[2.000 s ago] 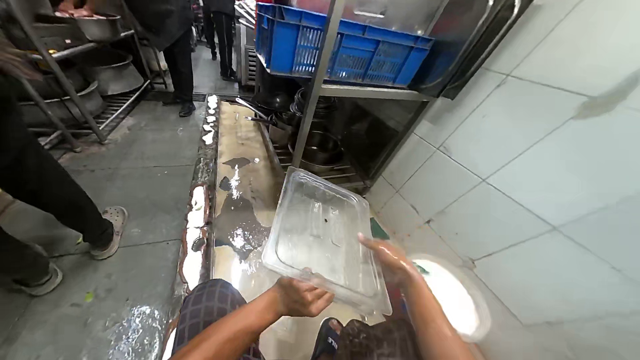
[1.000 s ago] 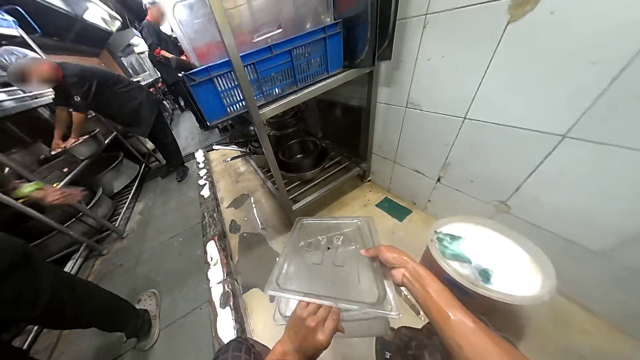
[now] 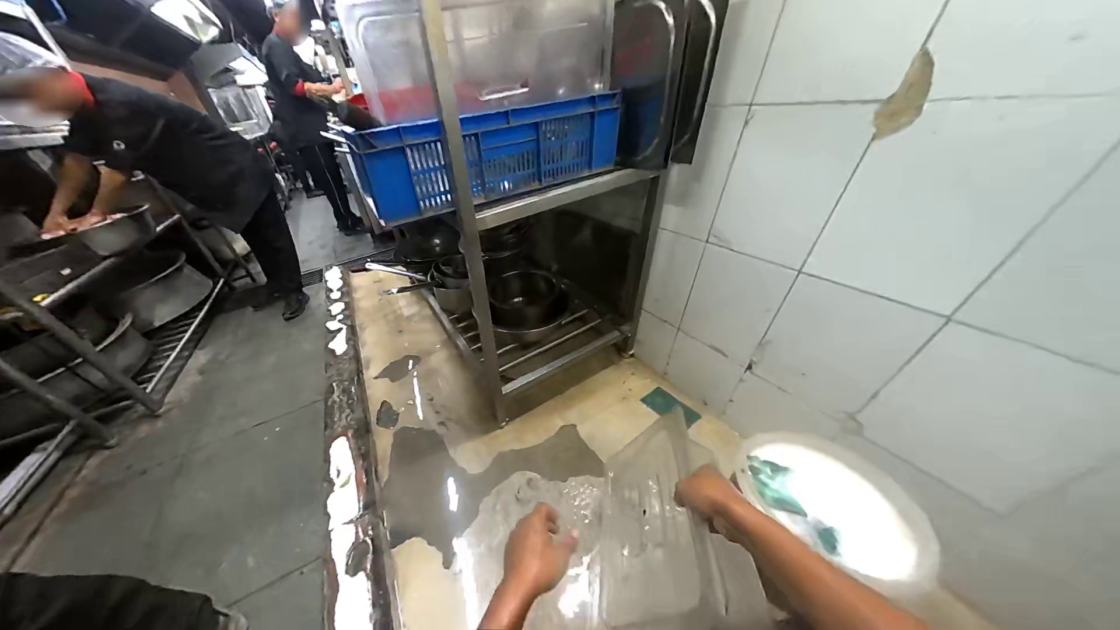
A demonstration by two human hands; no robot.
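My right hand [image 3: 710, 500] grips the upper right edge of a clear plastic lid [image 3: 652, 525], which stands tilted over the wet floor. Left of it, my left hand [image 3: 538, 551] is off the lid, its fingers slightly curled and nothing in them. Beside my right forearm is a round tub [image 3: 919, 534] of white, sudsy liquid with a green scouring pad [image 3: 774, 486] in it. A flat green pad [image 3: 670, 406] lies on the floor near the wall. A clear container seems to be partly behind the lid; its shape is blurred.
A metal rack [image 3: 490, 350] ahead holds a blue plastic crate [image 3: 490, 162] above and steel pots [image 3: 525, 302] below. The tiled wall [image 3: 875, 210] bounds the right side. At the left, a person [image 3: 175, 140] bends over a metal basin [image 3: 118, 229]; another person [image 3: 302, 105] stands farther back.
My left hand has let go of the lid and moved away from it. The lid, lying flatter one second ago, is now tipped up in my right hand.
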